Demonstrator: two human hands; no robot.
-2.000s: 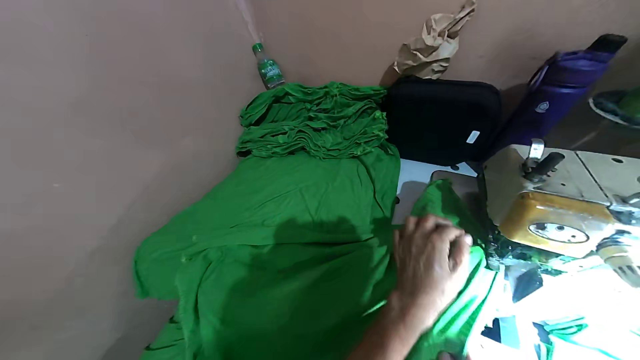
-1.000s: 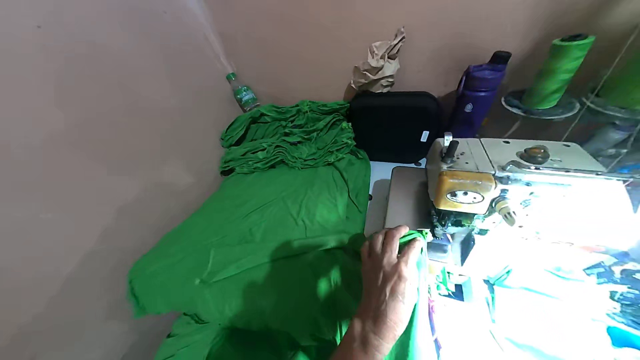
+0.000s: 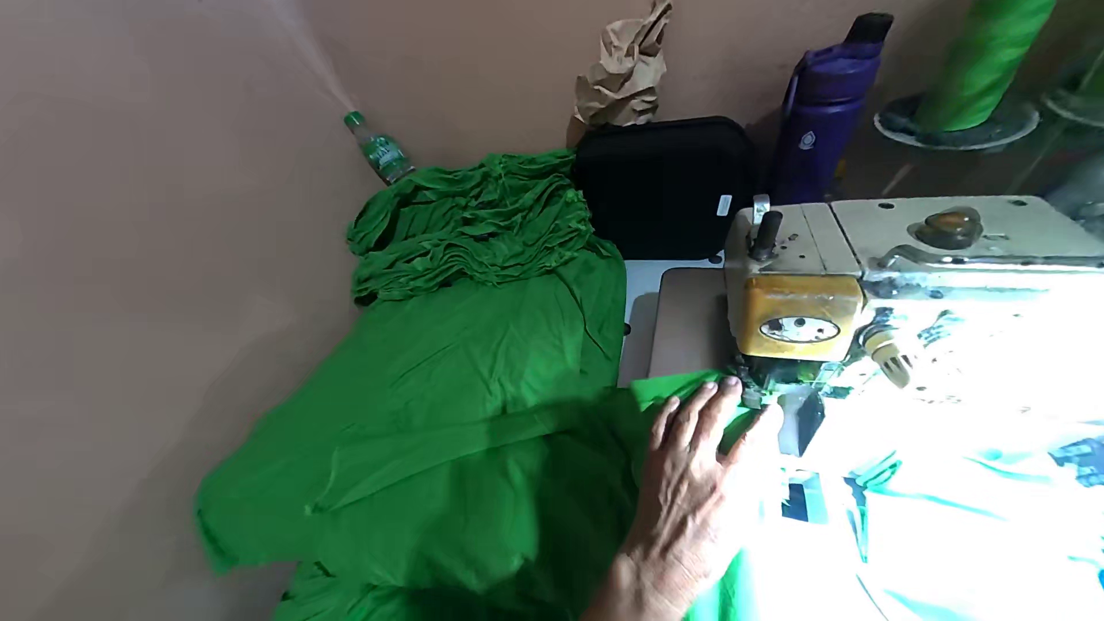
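My left hand (image 3: 690,492) reaches up from the bottom edge, palm down. Its fingers lie slightly spread on green fabric (image 3: 668,386), with the fingertips just left of the presser foot area of an industrial sewing machine (image 3: 802,319). The fabric edge meets the machine there; bright glare hides part of the thumb side. More green fabric (image 3: 483,362) spreads out left of the hand, with a gathered stack of green cloth (image 3: 474,224) at its far end. My right hand is out of view.
Behind the stack are a green-capped bottle (image 3: 384,153), crumpled brown paper (image 3: 623,73) and a black zip case (image 3: 664,185). A purple flask (image 3: 819,125) and a green thread cone (image 3: 983,65) stand behind the machine. Overexposed pale cloth (image 3: 957,535) lies at right.
My left hand was bent over the fabric left of the machine two seconds ago; now its fingers lie flatter beside the presser foot. The green fabric edge has shifted there too. The view has shifted.
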